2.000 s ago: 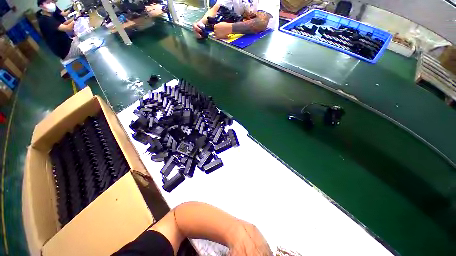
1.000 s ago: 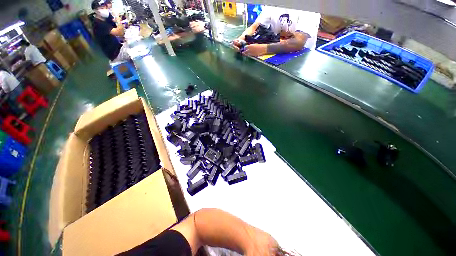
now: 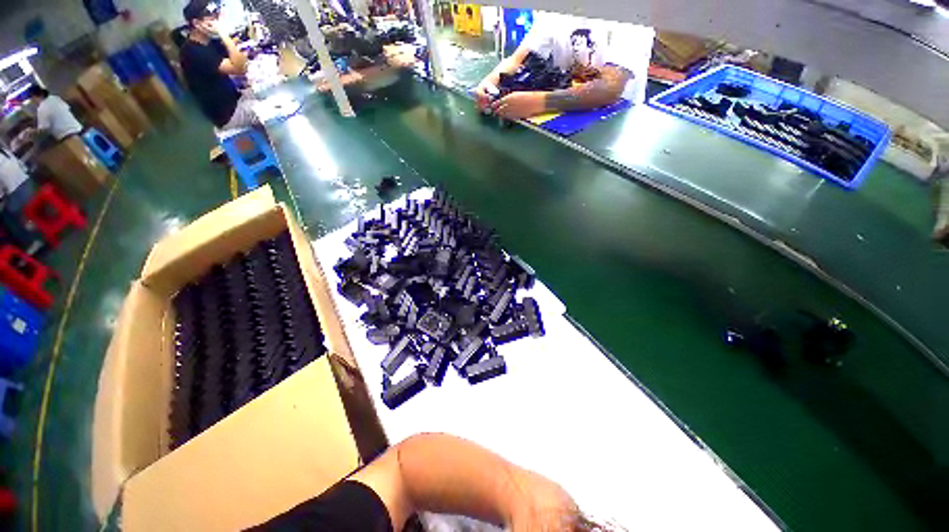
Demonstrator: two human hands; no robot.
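Observation:
A heap of black plastic housings (image 3: 437, 281) lies on the white bench strip (image 3: 624, 436); some stand in rows at the back, and the nearer ones lie loose. An open cardboard carton (image 3: 239, 447) at the left holds rows of black parts (image 3: 245, 327). My left forearm reaches in from the bottom, below the heap. My left hand (image 3: 552, 511) is blurred and mostly cut off by the bottom edge, so its fingers and anything in them are hidden. My right hand is not in view.
Dark cabled assemblies (image 3: 765, 338) lie on the green belt (image 3: 624, 260) at the right. Across it are a blue tray (image 3: 666, 102) of black parts and a person's arms (image 3: 562, 99). Another person (image 3: 208, 78) is at the far left, near a blue stool (image 3: 250, 156).
The camera view has turned, so the carton and heap show further right than two seconds ago. The cabled assemblies have moved nearer along the belt. My left arm keeps much the same pose.

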